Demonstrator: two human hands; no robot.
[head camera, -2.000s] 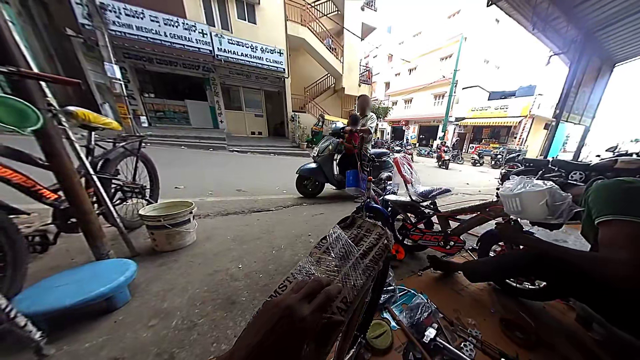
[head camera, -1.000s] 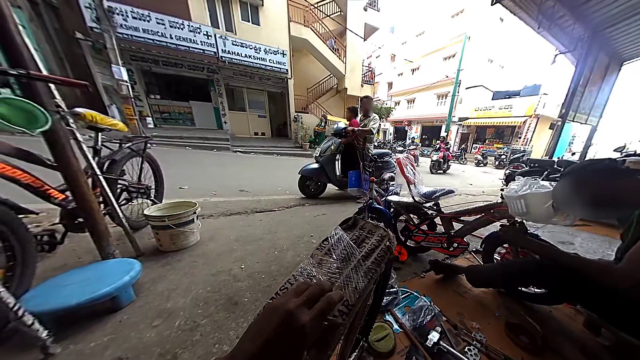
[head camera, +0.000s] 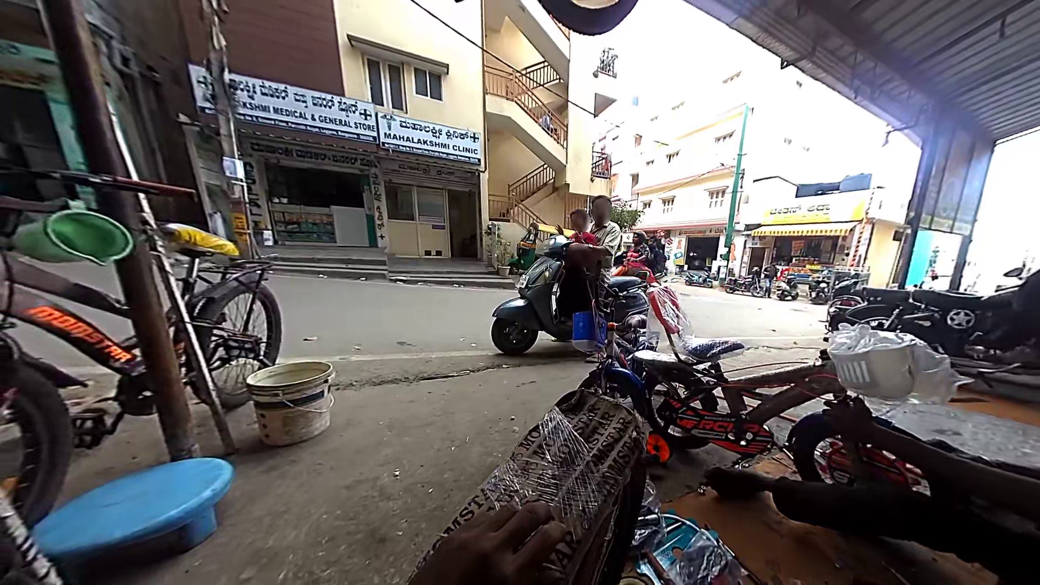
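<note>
My left hand (head camera: 504, 546) comes in at the bottom centre, its fingers bent over a long wrapped parcel (head camera: 561, 479). Brown printed paper and clear plastic film cover the parcel, which slants from the bottom centre up toward a small bicycle. Just right of the parcel, parts in clear plastic (head camera: 703, 561) lie on the ground. My right hand is out of view. The child's bicycle (head camera: 723, 426) stands beyond, with an orange training wheel (head camera: 656, 448), a plastic-wrapped saddle (head camera: 711, 349) and a pale basket (head camera: 873, 370) in plastic.
A co-worker's hand (head camera: 853, 418) and bare foot (head camera: 735, 481) are at the right, beside the child's bicycle. Left stand a blue plastic stool (head camera: 134, 504), a bucket (head camera: 291, 402), a metal post (head camera: 138, 268) and a larger bicycle (head camera: 231, 325). A scooter (head camera: 540, 292) with people is ahead.
The co-worker's head and upper body, seen at the right edge before, have left the view. My left hand stays on the parcel. The view has tilted up somewhat.
</note>
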